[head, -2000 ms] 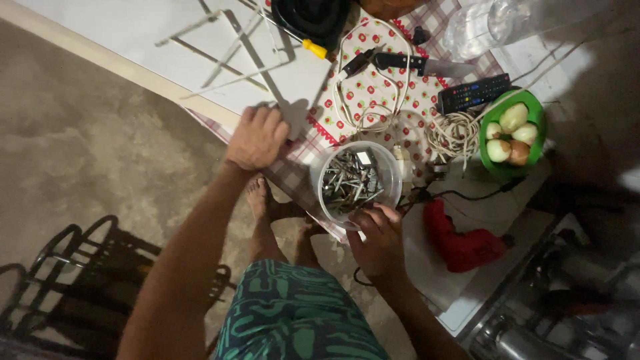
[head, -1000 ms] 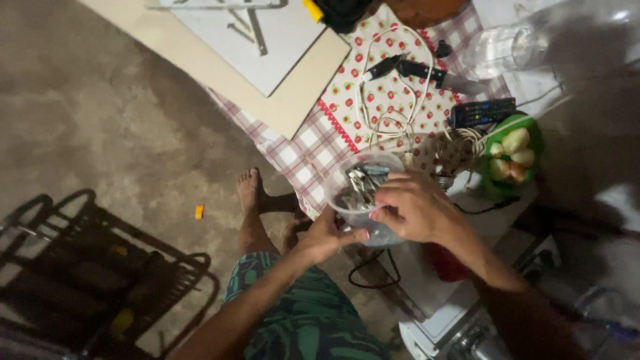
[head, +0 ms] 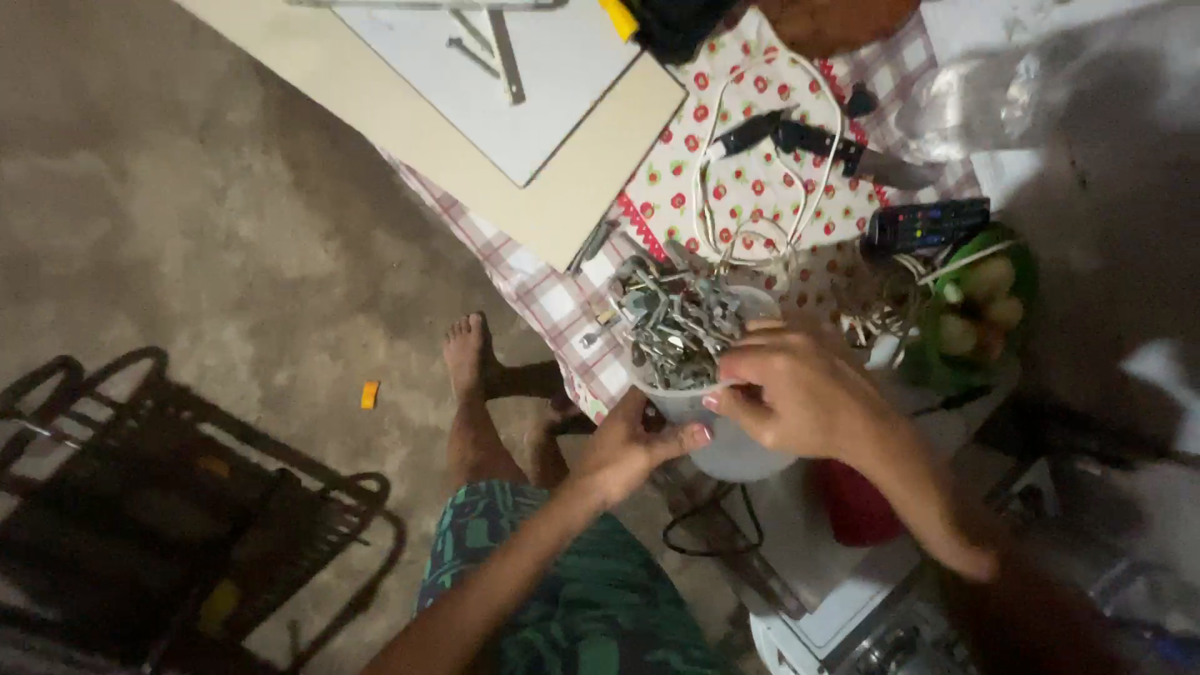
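A translucent plastic tub [head: 741,445] is tipped at the table's edge, its mouth toward the cloth. A heap of metal screws and small hardware [head: 675,323] fills the mouth and reaches onto the checked tablecloth. My left hand [head: 628,450] grips the tub's rim and side from the near left. On the right, my right hand [head: 787,384] holds the rim, its fingers curled over the edge; the fingertips are partly hidden. Past the heap, a white cable [head: 698,187] lies looped on the fruit-print cloth.
Beyond are a kitchen knife [head: 891,169], a remote control [head: 928,225] and a green bowl [head: 1022,300] of onions. A board [head: 600,141] with metal strips [head: 506,66] lies at the upper left. A metal-framed chair [head: 187,497] stands at the lower left, near an orange piece [head: 370,394] on the floor.
The tub, upright two seconds ago, is now tipped, and its hardware has slid out toward the cloth. My left hand has come from the board's edge to the tub.
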